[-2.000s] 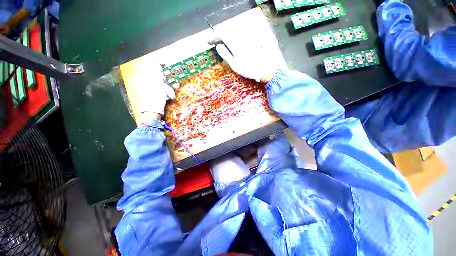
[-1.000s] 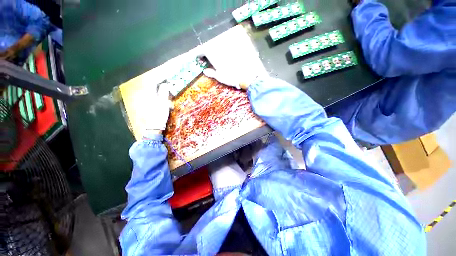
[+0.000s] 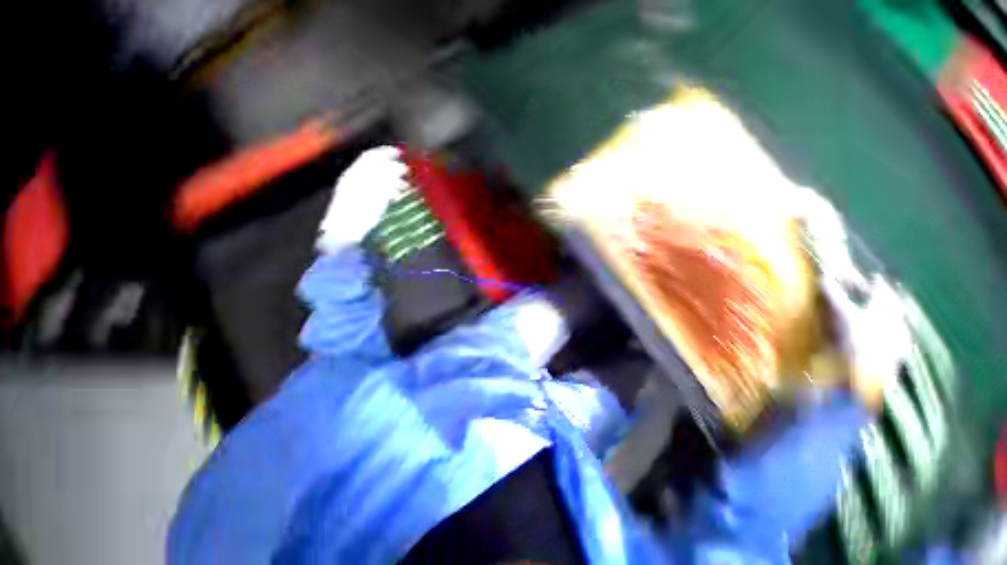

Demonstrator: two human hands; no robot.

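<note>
The frame is badly blurred. My left hand [image 3: 362, 201], in a white glove, is at the left over a dark bin [image 3: 425, 304], beside green-white circuit boards [image 3: 409, 230]. Whether its fingers hold one of these boards cannot be told. My right hand [image 3: 872, 326], gloved and smeared by motion, is at the right edge of the tan work pad [image 3: 745, 166]; its fingers and anything in them cannot be made out. Reddish-brown debris [image 3: 701, 287] covers the pad's near part.
A red sheet or tray [image 3: 469, 226] lies between the left hand and the pad. Several circuit boards [image 3: 911, 441] lie on the green bench [image 3: 883, 144] beyond the right hand. Another red item [image 3: 254, 171] is at upper left. A thin blue-purple cord [image 3: 442, 273] runs near the left sleeve.
The view has swung strongly to the left. My left hand has left the pad and the board there and moved out over the bin. My right hand stays by the pad; the board is no longer seen on the pad.
</note>
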